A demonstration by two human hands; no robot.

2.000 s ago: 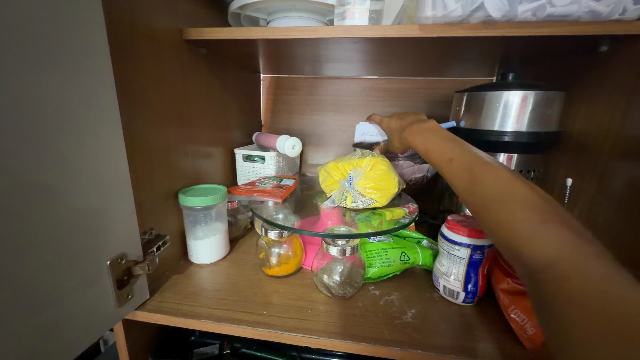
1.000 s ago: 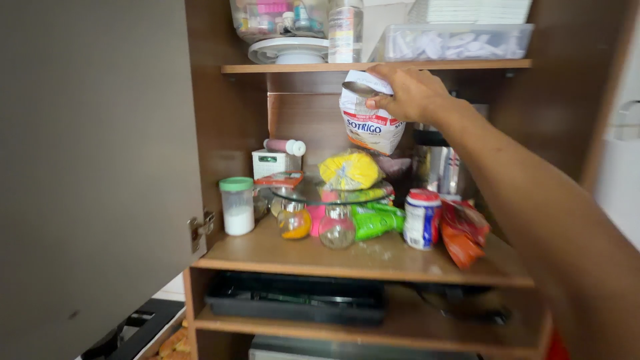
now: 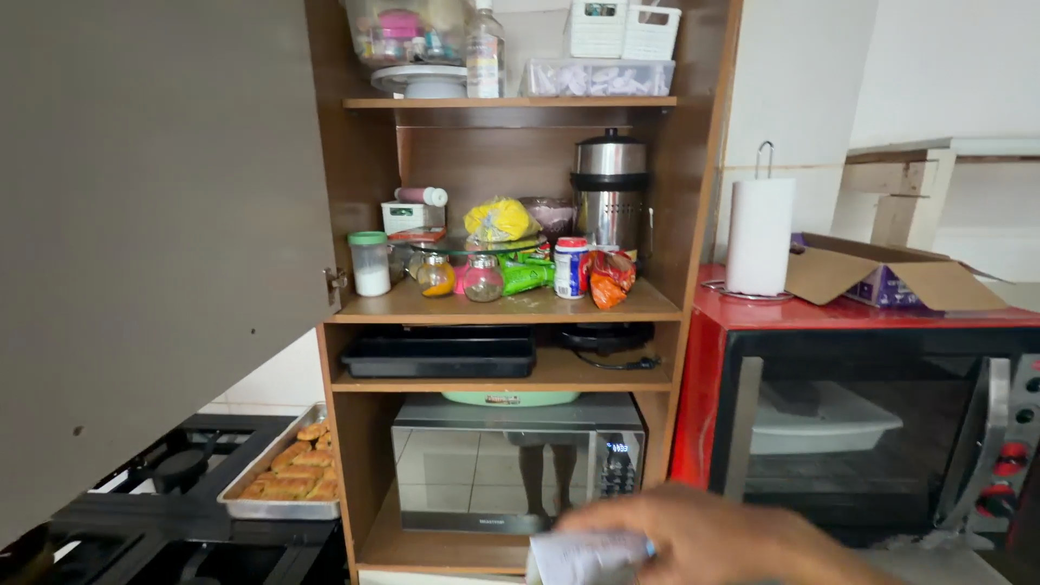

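Observation:
My right hand [image 3: 691, 532], blurred, is low in front of the microwave, closed on the top of a white flour bag [image 3: 587, 556] whose lower part is cut off by the frame edge. My left hand is out of view. Beyond, on the cabinet's middle shelf, a yellow bag [image 3: 500, 219] lies on a round glass stand [image 3: 471, 245]. Around it are glass jars [image 3: 483, 280], a green packet [image 3: 526, 275], a red-lidded tub [image 3: 570, 268], an orange packet [image 3: 611, 278], a green-lidded container [image 3: 370, 264] and a steel appliance [image 3: 611, 191].
An open cabinet door [image 3: 162, 203] fills the left. Below it a baking tray of browned rolls [image 3: 288, 479] rests on the stove [image 3: 179, 504]. The microwave [image 3: 512, 463] sits low in the cabinet. At right is a red oven [image 3: 861, 422] bearing a paper towel roll [image 3: 761, 236] and an open cardboard box [image 3: 886, 272].
My right hand has come out of the cabinet and down, with the flour bag in it. The bag was held up over the middle shelf a second ago. The view has drawn back.

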